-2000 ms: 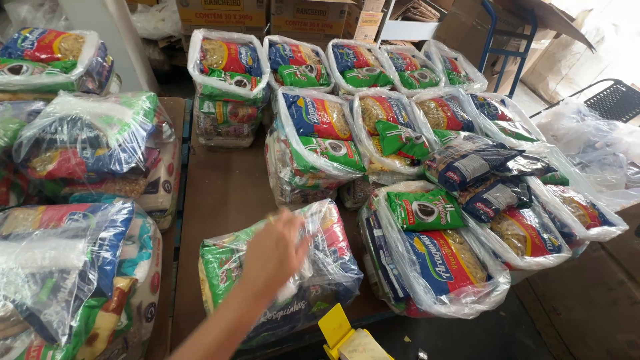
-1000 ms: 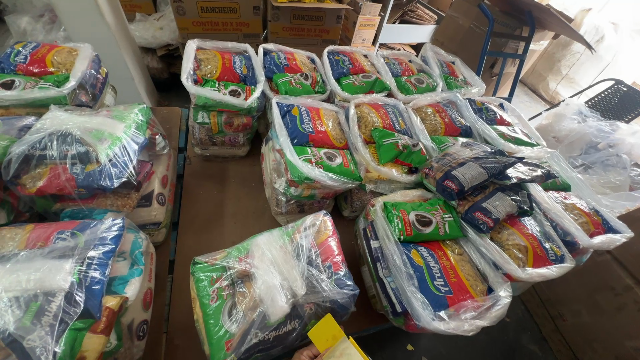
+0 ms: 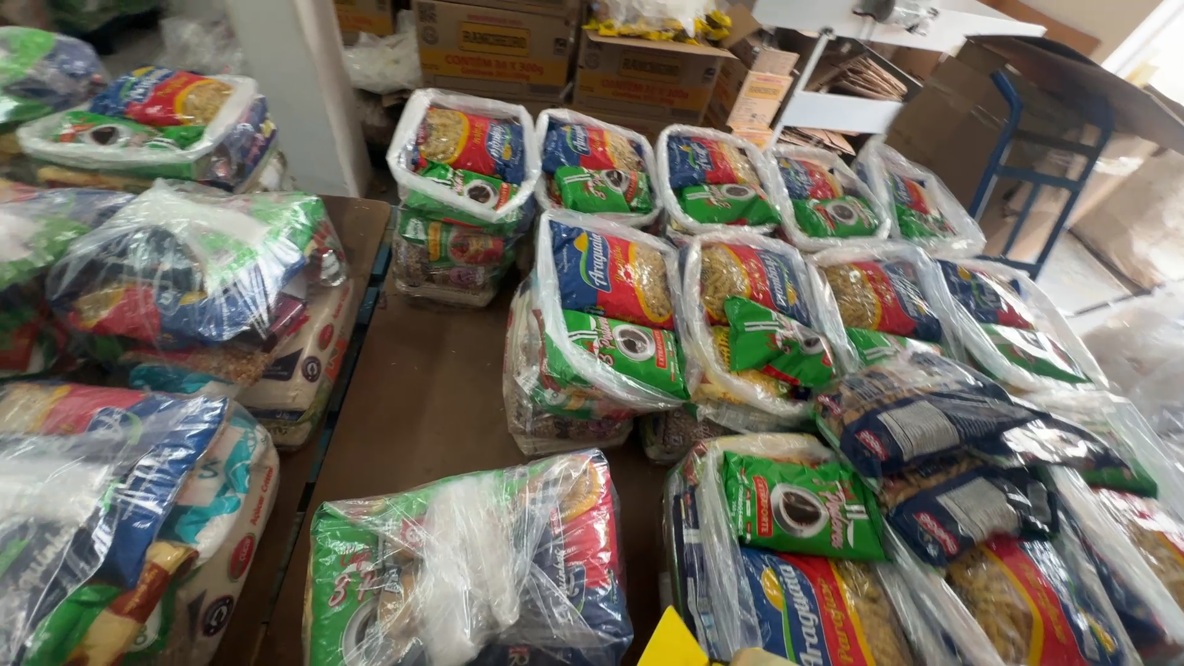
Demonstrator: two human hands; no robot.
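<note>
Neither of my hands shows in the view of now. A closed clear plastic bag of groceries (image 3: 472, 564) lies at the lower middle, its gathered white plastic on top and green and blue packs inside. Just right of it, at the bottom edge, the corner of a yellow object (image 3: 673, 640) shows; what it is cannot be told. To the right stands an uncovered bag with a green coffee pack (image 3: 800, 507) above an Araguaia pasta pack (image 3: 814, 606). Dark blue pasta packs (image 3: 911, 416) lie across the neighbouring bags.
Rows of open-topped grocery bags (image 3: 610, 277) stand on the brown table (image 3: 407, 370). Closed bags (image 3: 203, 268) are piled on the left, past a narrow gap. Behind are cardboard boxes (image 3: 495, 46), a white post (image 3: 296, 92) and a blue hand truck (image 3: 1054, 166).
Two seconds ago a hand was over the closed bag at the lower middle; one second ago fingertips were by the yellow object. No hand shows now. The view has shifted.
</note>
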